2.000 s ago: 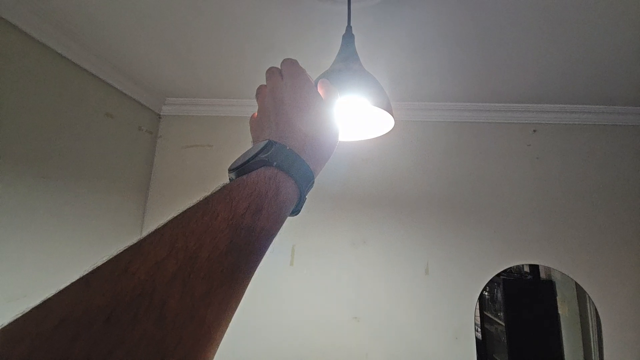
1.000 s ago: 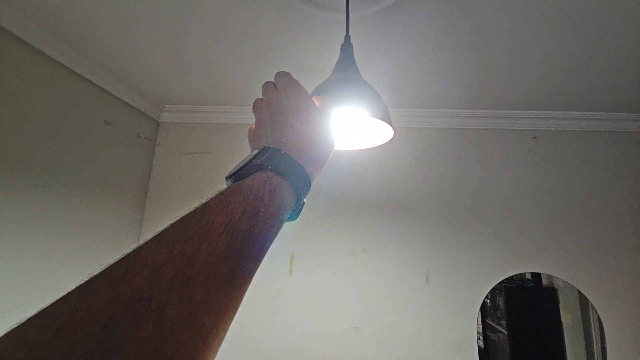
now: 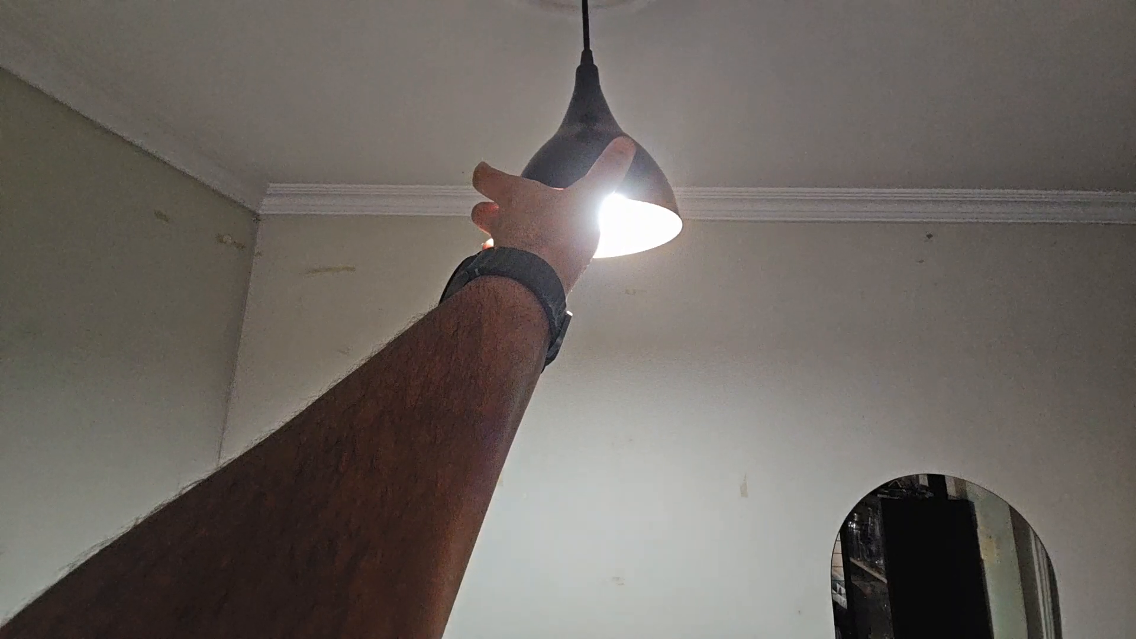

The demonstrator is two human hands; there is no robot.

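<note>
A dark bell-shaped pendant lamp (image 3: 590,133) hangs on a black cord (image 3: 586,27) from the ceiling, with its white inside brightly lit. My left hand (image 3: 546,213) is raised in front of the lower left side of the shade, its fingers spread and one of them reaching up across the shade. Whether the fingers touch the shade cannot be told. The glowing bulb (image 3: 621,226) shows as a glare at the right edge of the hand. A dark wristwatch (image 3: 515,266) is strapped round my left wrist. My right hand is out of view.
Behind the lamp is a pale wall (image 3: 674,399) with small marks, topped by white moulding (image 3: 843,204). An arched mirror (image 3: 941,559) at the lower right reflects dark shapes. Another wall (image 3: 115,266) meets it at the left corner, under the white ceiling (image 3: 355,89).
My left hand's fingers, bunched together at the left of the shade before, are now spread, with one lying across the front of the shade. The lamp has stayed lit.
</note>
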